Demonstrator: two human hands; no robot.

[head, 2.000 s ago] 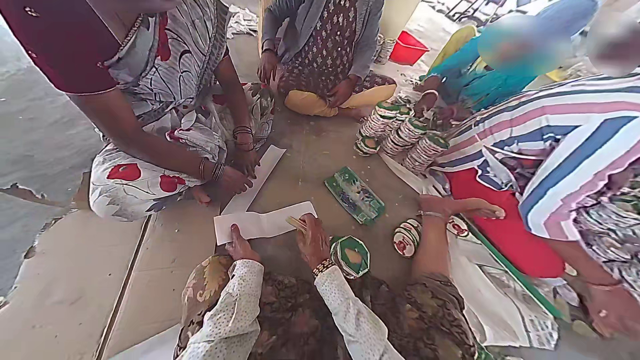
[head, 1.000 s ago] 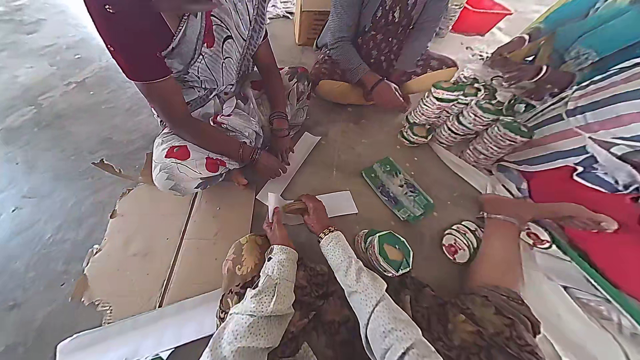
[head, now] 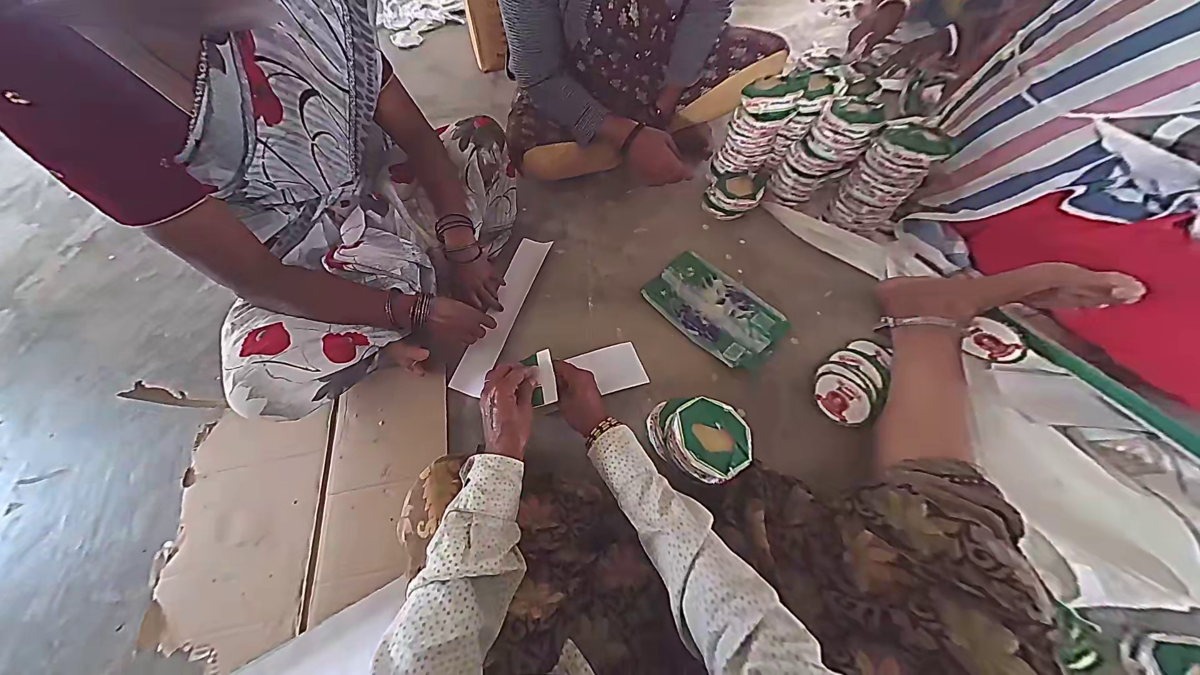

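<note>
My left hand and my right hand meet low in the middle of the view, closed around a small roll or fold of white and green strip. A white paper strip runs out to the right from behind my right hand. Just beyond my left hand, another long white strip lies on the floor under a co-worker's hands. Right of my right hand stands a short stack of green-topped octagonal pieces. My fingers hide part of what they hold.
A green printed packet lies on the floor ahead. Tall stacks of round green and white pieces stand at the upper right, and a smaller group lies beside a bare leg. Cardboard covers the floor at left. Several people sit around.
Two seconds ago my hands were apart over the white strip, with a thin tan stick-like thing in the right. Now they are close together around the folded strip. The view has shifted.
</note>
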